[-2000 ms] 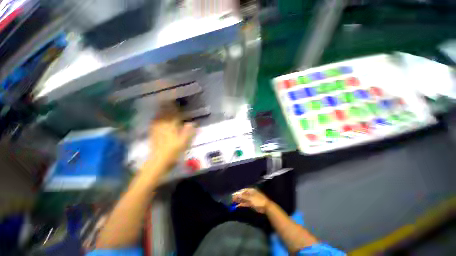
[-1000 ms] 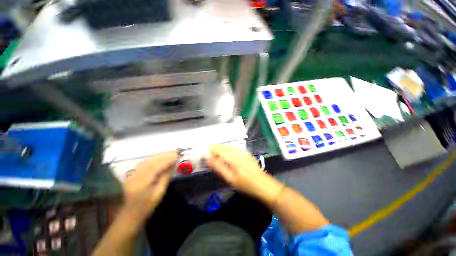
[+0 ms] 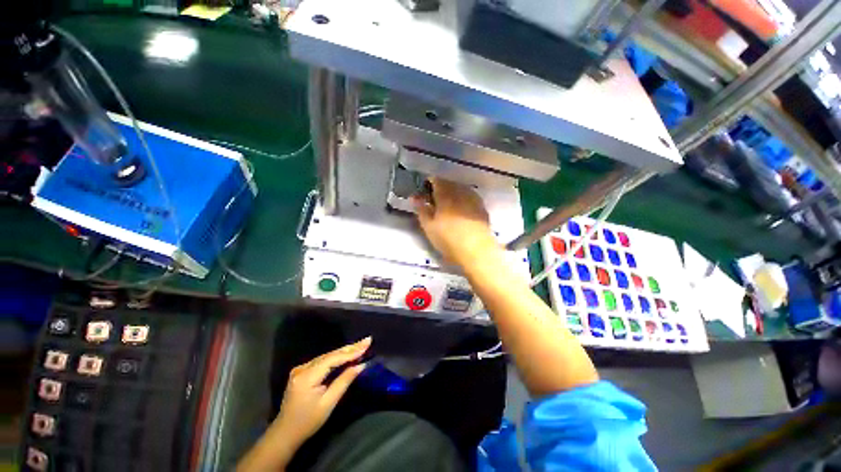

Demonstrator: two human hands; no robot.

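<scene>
My right hand (image 3: 454, 217) reaches into the press (image 3: 355, 235), under its upper block. Its fingertips are at the small dark fixture (image 3: 403, 189); a small dark piece shows beside them, and whether they grip it cannot be told. My left hand (image 3: 318, 385) is above my lap, thumb and forefinger a little apart. Something small and dark seems to lie between their tips, but it blends with the dark lap. The red button (image 3: 418, 298) and left green button (image 3: 327, 283) show on the white panel, with neither hand on them.
The white tray (image 3: 682, 343) of lit watches is right of the press. The black parts tray (image 3: 138, 406) is lower left. A blue equipment box (image 3: 148, 198) stands left, with a thin cable beside it. Clear tubing crosses by the right post. A small blue item (image 3: 385, 378) is at my lap.
Both hands have left the front panel. My right hand has moved up into the press; my left hand has moved down above my lap. The view has shifted, showing more of the left bench.
</scene>
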